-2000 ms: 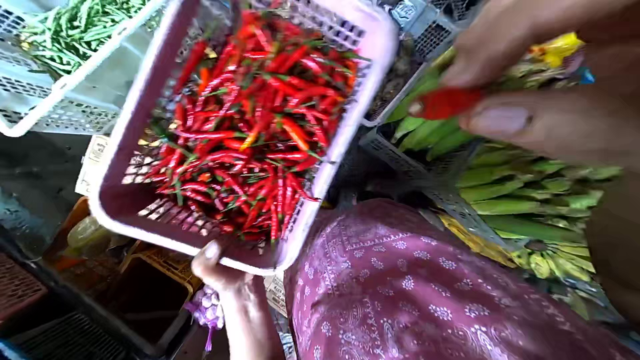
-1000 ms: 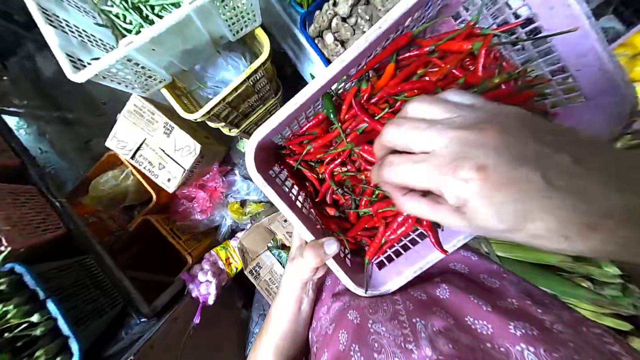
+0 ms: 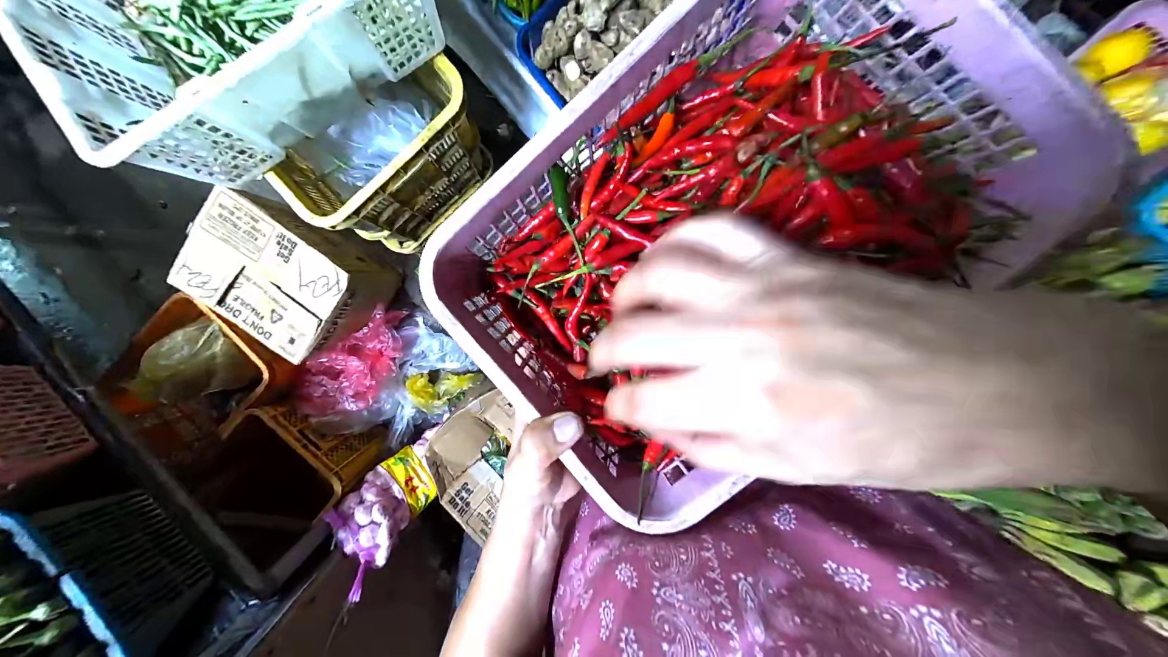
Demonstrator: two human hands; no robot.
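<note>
A pink plastic basket (image 3: 497, 351) full of red chillies (image 3: 693, 155) is tilted in front of me, above my patterned maroon garment. A single green chilli (image 3: 560, 193) lies among the red ones near the left side. My left hand (image 3: 538, 456) grips the basket's near rim, its thumb over the edge and its fingers hidden beneath. My right hand (image 3: 730, 356) is inside the basket, fingers down among the chillies at the near side. It is blurred, and whether its fingertips pinch a chilli is hidden.
White crate of green beans (image 3: 182, 100) and yellow basket (image 3: 365, 201) stand upper left, a printed cardboard box (image 3: 260, 274) below them. An orange crate (image 3: 265, 365), plastic bags (image 3: 351, 365) and a net of garlic (image 3: 370, 520) lie lower left. Green vegetables (image 3: 1068, 538) are at right.
Two seconds ago my right hand held up a red chilli at the upper right; a second ago it was in the basket. It now reaches the basket's nearer part. The view has shifted considerably.
</note>
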